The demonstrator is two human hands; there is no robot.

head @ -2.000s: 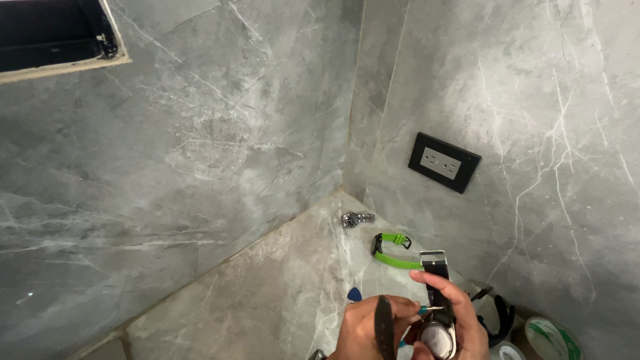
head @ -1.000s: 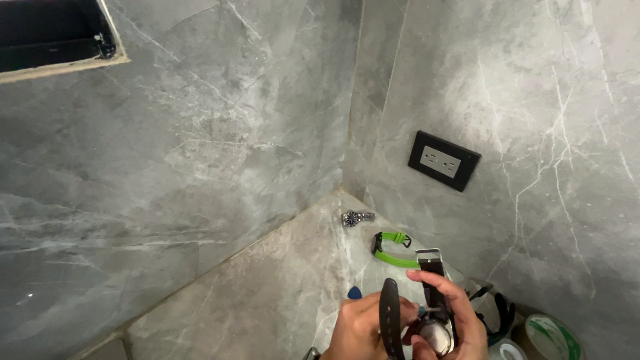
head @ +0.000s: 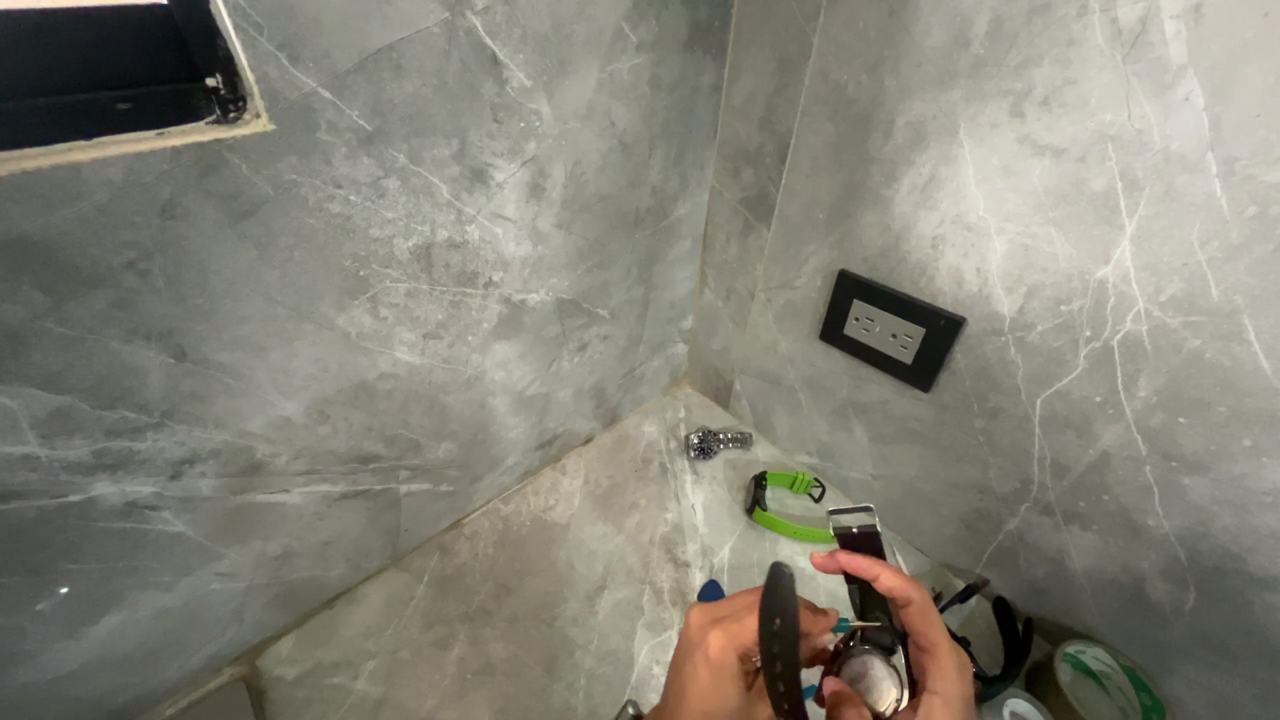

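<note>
My left hand (head: 718, 650) holds a thin tool with a teal handle (head: 845, 626); its metal tip lies over the dark strap close to the watch case. My right hand (head: 925, 630) grips a wristwatch (head: 868, 682), its round silver case back facing up. The watch's dark strap (head: 862, 545) extends upward to a silver buckle. A black strap part with holes (head: 780, 640) curves up in front of my left hand; where it joins is hidden. Just beyond my hands lies a green-strapped watch (head: 790, 525), with a metal-bracelet watch (head: 705, 443) farther back by the corner.
A blue pointed piece (head: 711, 591) lies beside my left hand. To the right are a black-strapped item (head: 1005, 650), a white round object (head: 1015, 706) and a green-and-white round container (head: 1100, 682). A black outlet plate (head: 892, 330) is on the marbled wall.
The perforated strap part rises higher in front of my left hand than two seconds ago. The tool's metal tip, hard to make out one second ago, shows over the strap now.
</note>
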